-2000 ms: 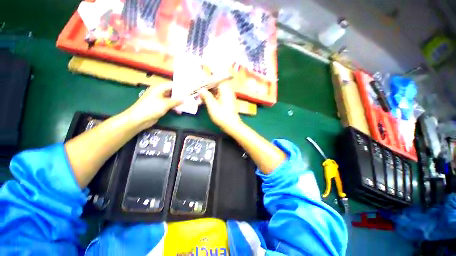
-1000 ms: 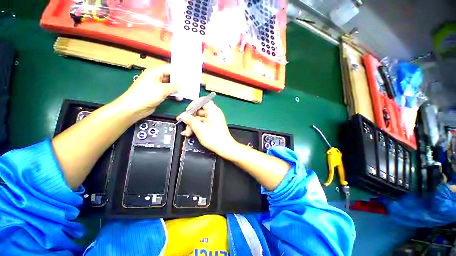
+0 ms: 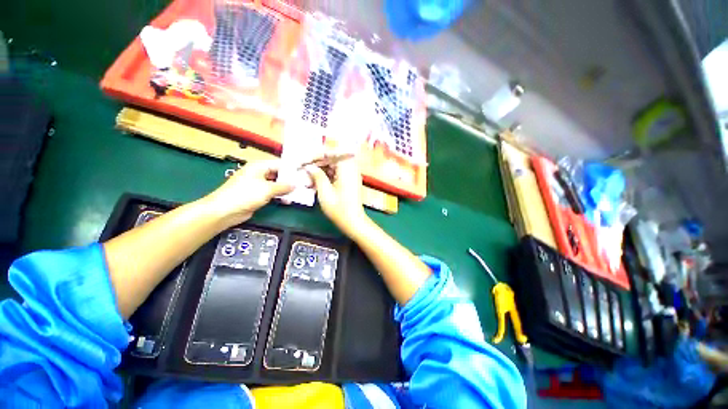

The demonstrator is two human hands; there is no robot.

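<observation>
My left hand (image 3: 254,188) grips the lower end of a white sticker sheet (image 3: 303,142) with rows of dark rings, its upper part lying over the red tray. My right hand (image 3: 339,192) meets it at the sheet's lower edge, with a thin stick-like tool (image 3: 329,159) between its fingers. Below, a black phone tray (image 3: 365,339) holds dark phone housings with coppery edges. Two show fully, one in the middle (image 3: 232,299) and one to its right (image 3: 302,310). Another (image 3: 162,307) is partly hidden under my left forearm. The slot by my right forearm shows no housing.
A red tray (image 3: 128,78) with plastic bags and sheets sits on tan boards (image 3: 172,136). A yellow air gun (image 3: 504,310) lies right. Beyond it are another filled phone tray (image 3: 533,297), a second red tray (image 3: 592,254) and a blue sleeve at the right edge.
The view has shifted, so the bench sits lower. My right hand has moved up from over the housings to the sheet's lower end. My left hand still holds the sheet.
</observation>
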